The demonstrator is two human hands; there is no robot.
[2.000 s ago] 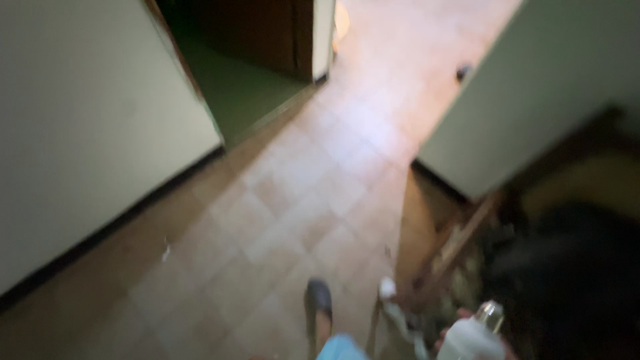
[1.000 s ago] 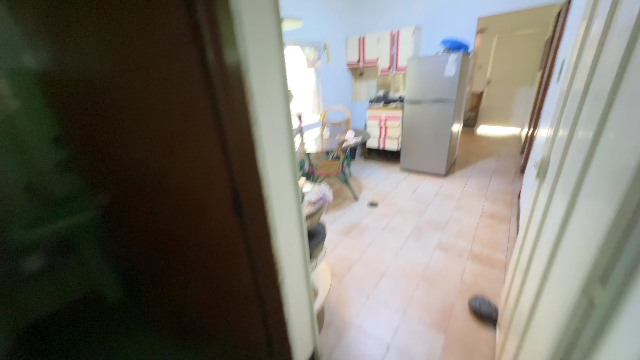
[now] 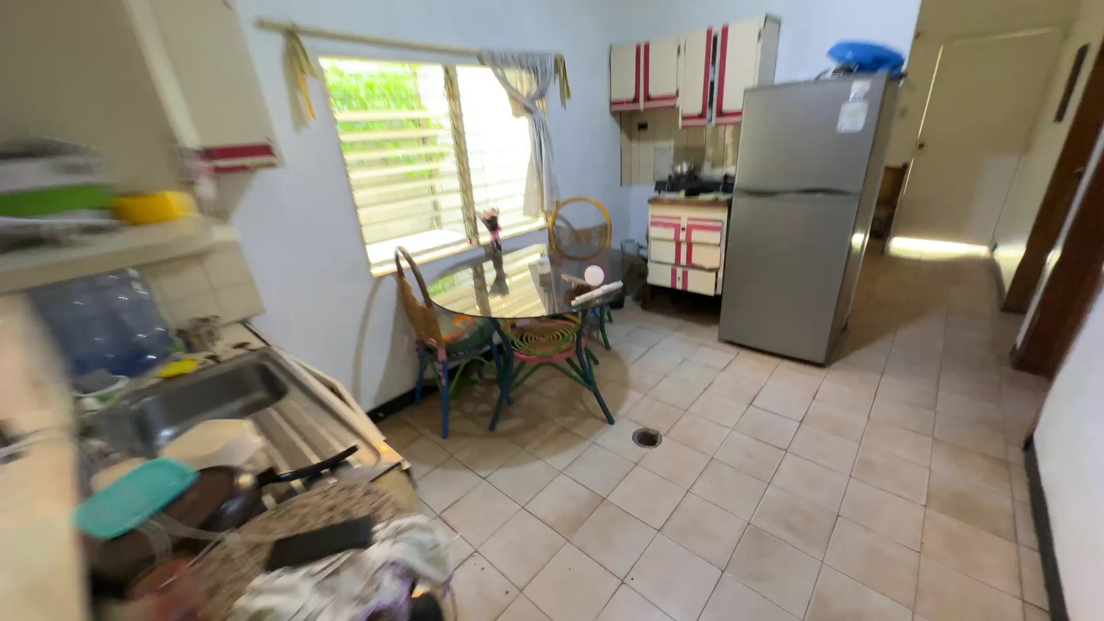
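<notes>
Neither my left hand nor my right hand shows in the head view, so what they hold is hidden. At the lower left, a stainless steel sink (image 3: 220,401) is set in a counter. Beside it a teal plastic lid (image 3: 138,498) lies over a dark pan (image 3: 226,500) with a black handle. A black flat object (image 3: 319,543) and a crumpled white cloth (image 3: 354,573) lie on the speckled counter (image 3: 289,509) in front.
A round glass table (image 3: 517,285) with rattan chairs (image 3: 444,332) stands below the louvred window (image 3: 405,164). A grey refrigerator (image 3: 789,216) stands right of the drawer cabinet (image 3: 686,246). A dark round hole or drain (image 3: 647,437) marks the tiled floor (image 3: 733,509); a white wall (image 3: 1074,414) edges the right.
The view has swung up and moved from a doorway into the kitchen. The hand with a pale bottle, low in the oldest frame, is out of view now.
</notes>
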